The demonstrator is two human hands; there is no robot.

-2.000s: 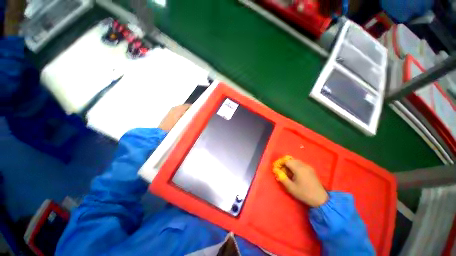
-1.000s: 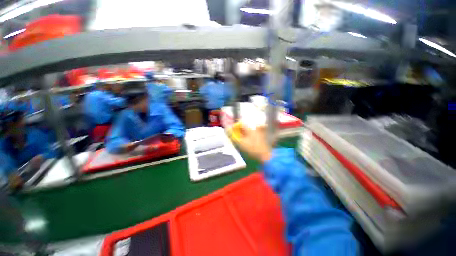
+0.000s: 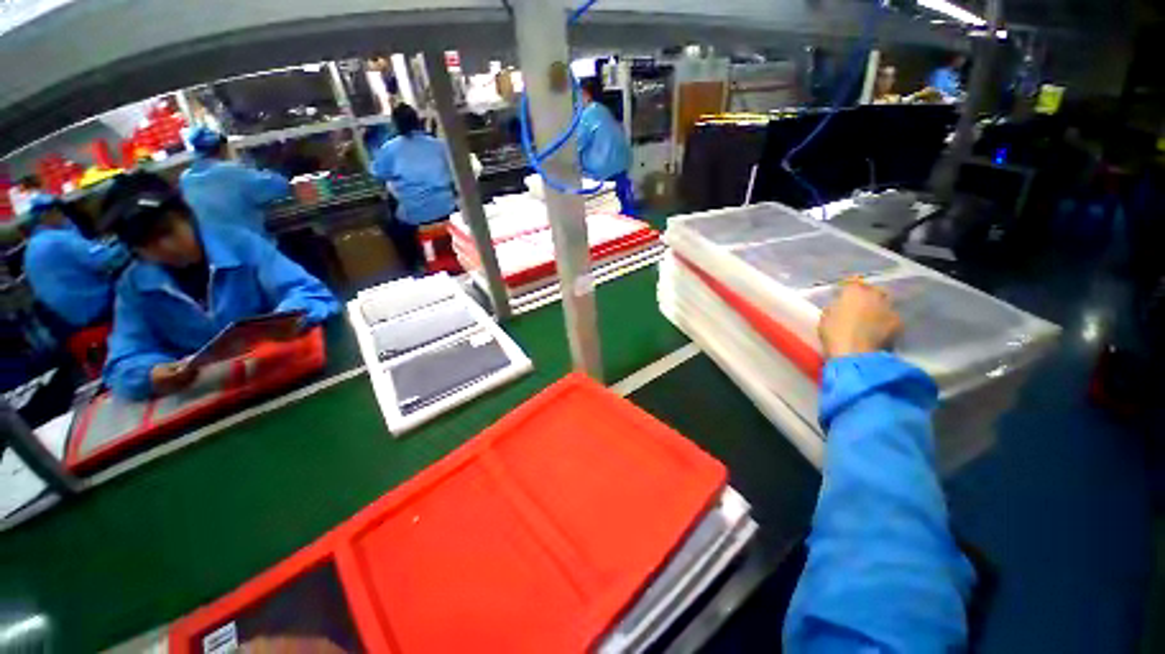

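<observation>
My right hand (image 3: 859,319) is on the top tray of the stacked trays (image 3: 767,335) at the right, over a tablet in a frosted sleeve (image 3: 952,317); its fingertips are hard to make out, so I cannot tell whether they grip anything. The red foam tray (image 3: 479,543) lies in front of me with two empty pockets. Its left pocket holds a dark tablet (image 3: 296,611) with a white barcode label (image 3: 220,639). A blurred, skin-coloured part of my left hand (image 3: 300,644) shows at the bottom edge over the tablet, mostly cut off.
A white foam tray (image 3: 515,372) with sleeved tablets lies on the green bench (image 3: 300,450). A grey post (image 3: 562,217) with a blue hose stands behind the red tray. White trays lie beneath the red tray. Across the bench, a person in blue (image 3: 211,288) holds a tablet; other workers are behind.
The view has swung up and right. My right hand has moved from above the red tray, past the post, to the stacked trays. The tablet in the red tray now shows only partly.
</observation>
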